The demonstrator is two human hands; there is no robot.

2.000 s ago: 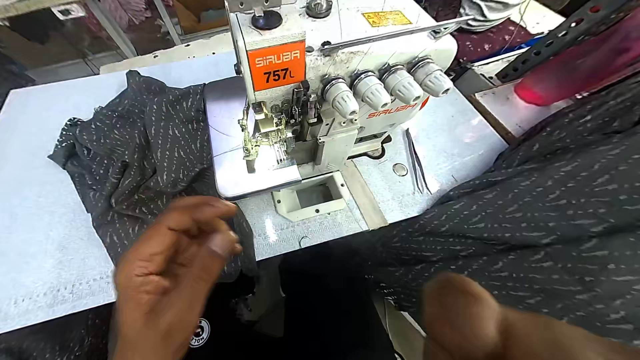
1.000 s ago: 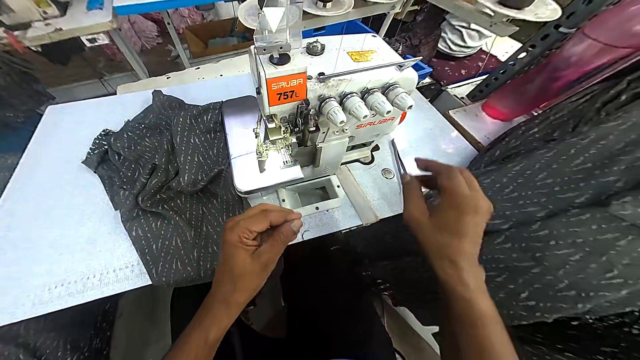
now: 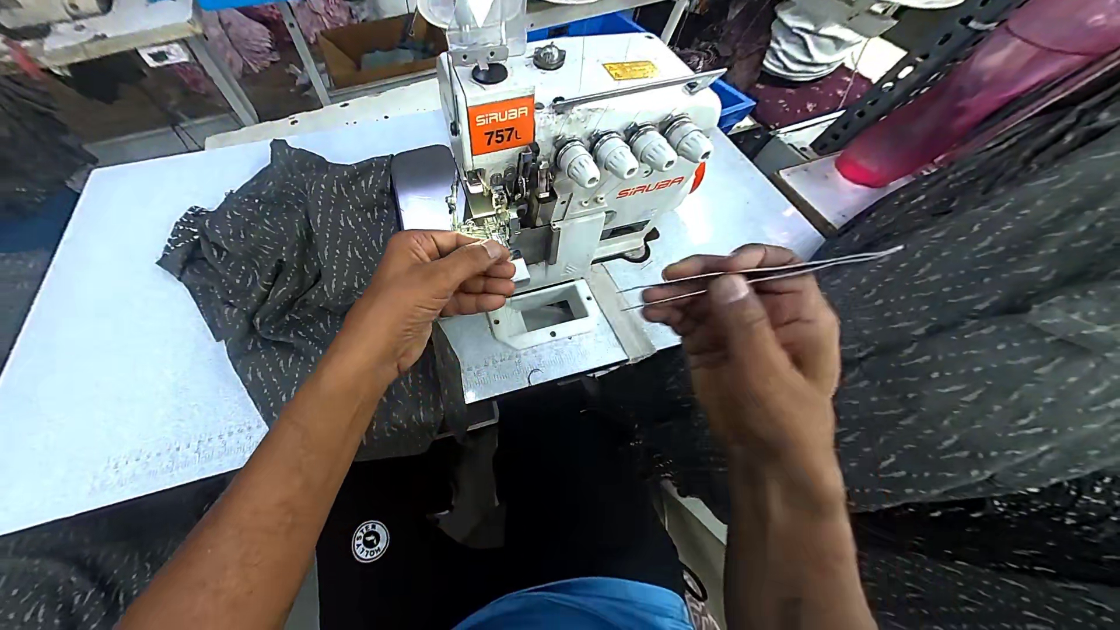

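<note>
A white Siruba overlock sewing machine (image 3: 577, 149) stands on a white table. My right hand (image 3: 761, 332) holds long metal tweezers (image 3: 787, 269), tips pointing left towards the machine's lower front. My left hand (image 3: 446, 280) is beside the needle and looper area (image 3: 490, 214), thumb and fingertips pinched together. Whether a thread is between those fingertips is too small to tell. Dark grey patterned fabric (image 3: 297, 236) lies crumpled on the table, left of the machine and partly behind my left forearm.
More dark patterned fabric (image 3: 989, 332) hangs at the right. Behind it, a pink translucent object (image 3: 927, 114) rests on a white surface near a perforated metal bar (image 3: 910, 70). A cardboard box (image 3: 381, 52) and a blue crate (image 3: 733, 103) are behind the machine.
My right hand has picked up the tweezers, which lay on the table right of the machine two seconds ago, and moved left with them. My left hand has moved up to the needle area.
</note>
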